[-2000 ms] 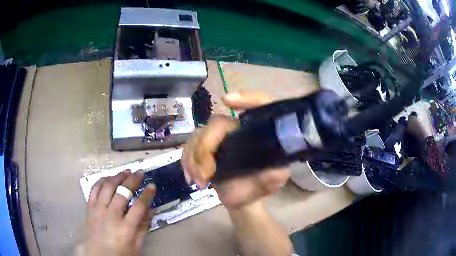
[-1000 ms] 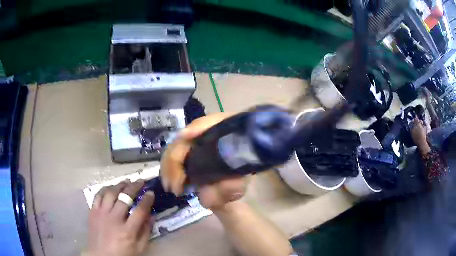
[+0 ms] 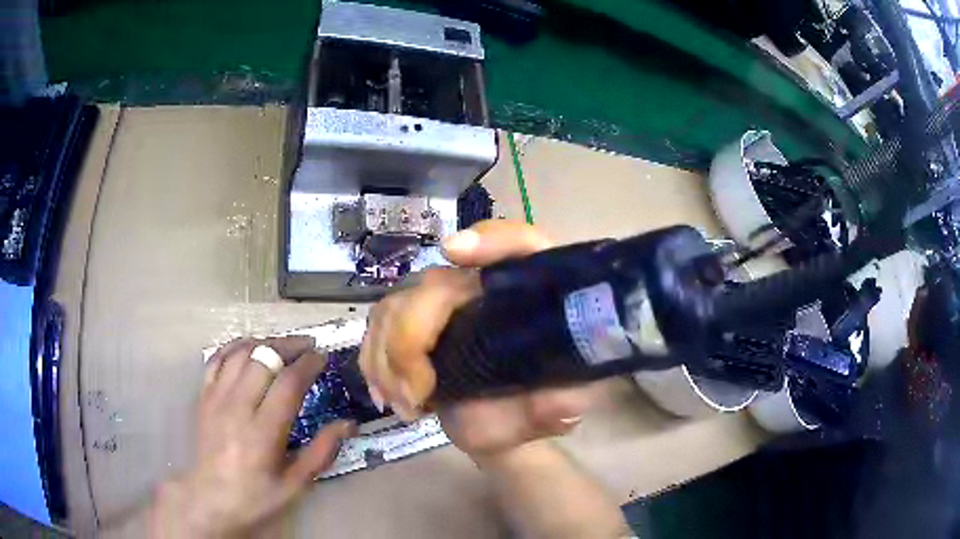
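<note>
My right hand [image 3: 453,363] is closed around the thick black electric screwdriver [image 3: 579,316], which has a pale label and a cable at its upper right end. Its tip is hidden behind my fingers, over the black housing [image 3: 342,395]. The glossy housing lies on the scuffed white fixture plate [image 3: 395,447]. My left hand [image 3: 258,421], with a white ring, rests on the left end of the housing and plate, its thumb apart along the near edge. Whether it grips or only presses the housing is partly hidden.
A silver-grey screw feeder [image 3: 395,158] stands behind the plate, dark screws [image 3: 475,205] beside it. White bowls [image 3: 742,195] with black housings stand at right. A black tray [image 3: 42,200] and light blue sheet [image 3: 19,400] lie at left. A green strip [image 3: 522,179] crosses the bench.
The view has shifted, so the feeder appears farther right and higher. The screwdriver points more sideways and appears farther right. My left thumb has spread away from the fingers.
</note>
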